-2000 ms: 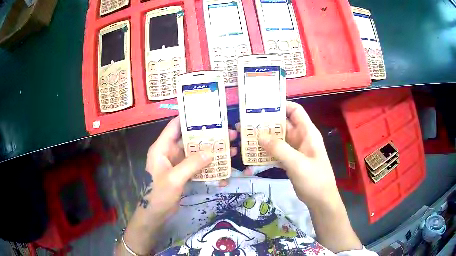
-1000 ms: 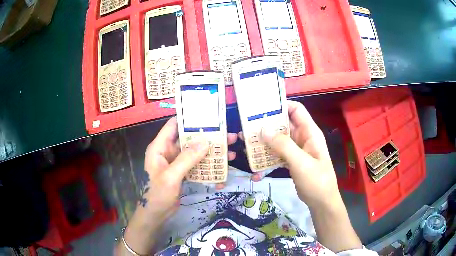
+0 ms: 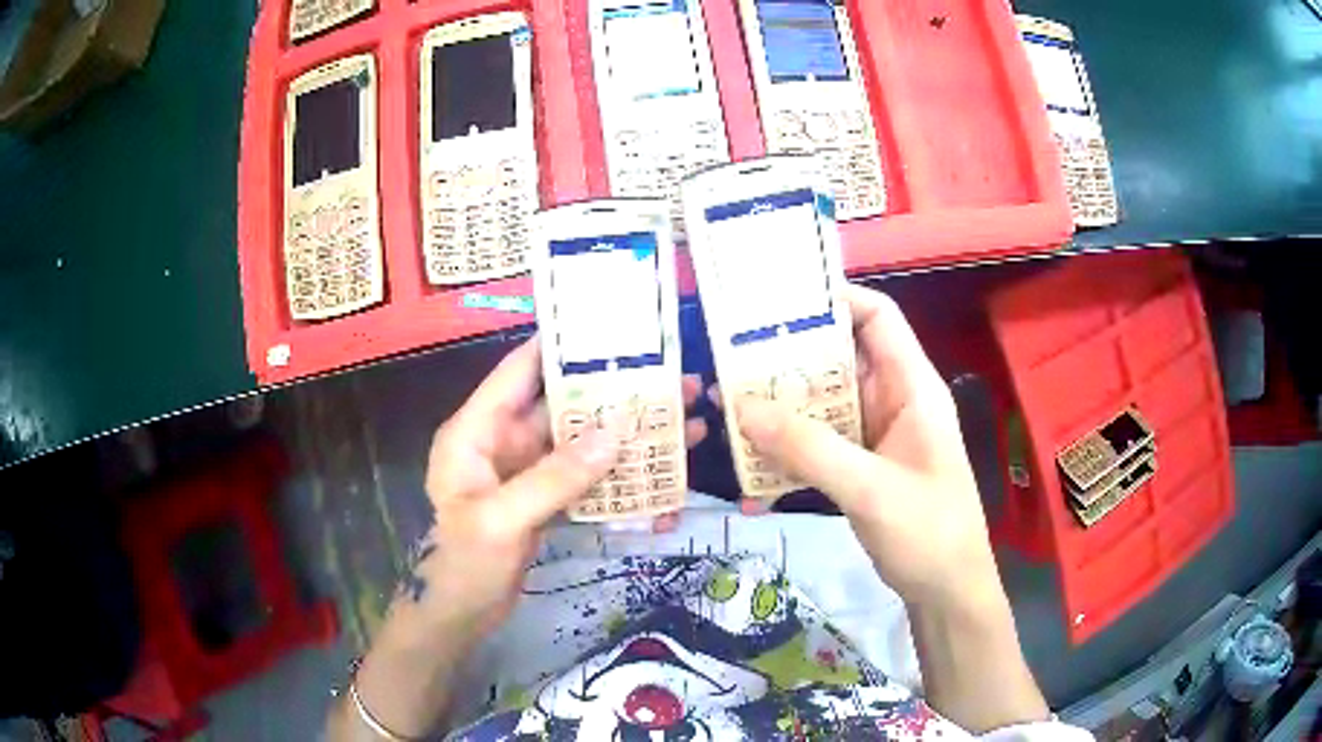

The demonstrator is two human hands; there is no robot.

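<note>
My left hand (image 3: 508, 464) holds a gold keypad phone (image 3: 609, 363) upright, its thumb on the upper keys. My right hand (image 3: 899, 449) holds a second gold keypad phone (image 3: 771, 334), tilted slightly left, its thumb on the keys at the left below the screen. Both screens are white with blue bars at top and bottom. The phones are side by side above my lap, their top ends over the front edge of the red phone tray (image 3: 348, 351). My fingers behind the phones are mostly hidden.
The tray holds several gold phones; the left ones (image 3: 331, 189) have black screens, the right ones lit. Another phone (image 3: 1070, 116) lies on the green bench right of the tray. Lower right, a red ribbed surface (image 3: 1116, 319) bears a small phone stack (image 3: 1109, 467). A cardboard box (image 3: 73, 58) is upper left.
Both held phones have shifted slightly right. The right thumb has moved to the left keys. A tray phone's screen has turned from white to blue.
</note>
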